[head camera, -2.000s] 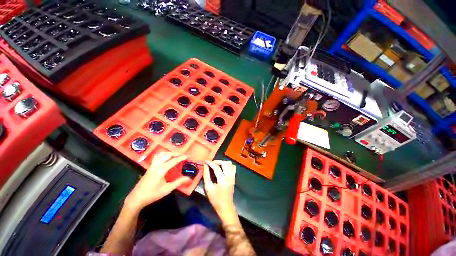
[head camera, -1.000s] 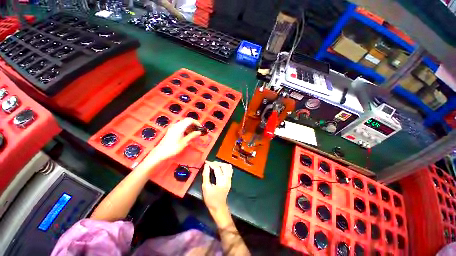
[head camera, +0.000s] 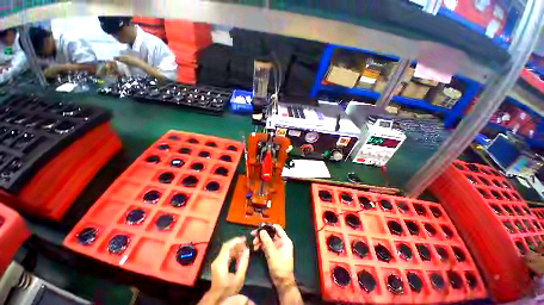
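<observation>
My right hand (head camera: 278, 257) holds a dark round watch head (head camera: 267, 230) at its fingertips, just in front of the orange press base. My left hand (head camera: 230, 266) is beside it on the left, thumb and fingers apart, with nothing visible in them. The toggle press (head camera: 260, 179) stands upright on its orange base, its red lever grip (head camera: 267, 165) hanging at the front. The left red tray (head camera: 156, 243) has watch heads and some empty pockets. One watch head (head camera: 186, 254) in its near right corner pocket shows a lit blue display.
The right red tray (head camera: 374, 225) is mostly filled. Behind the press are a controller box (head camera: 310, 136), white paper (head camera: 307, 169), a lit power supply (head camera: 379, 143) and a blue box (head camera: 241, 101). Black trays (head camera: 42, 140) are stacked left. People sit at the back left; a metal upright stands right.
My left hand has left the left red tray and come beside my right hand. The watch head is now in my right fingertips near the press. The view has tilted up, showing people behind.
</observation>
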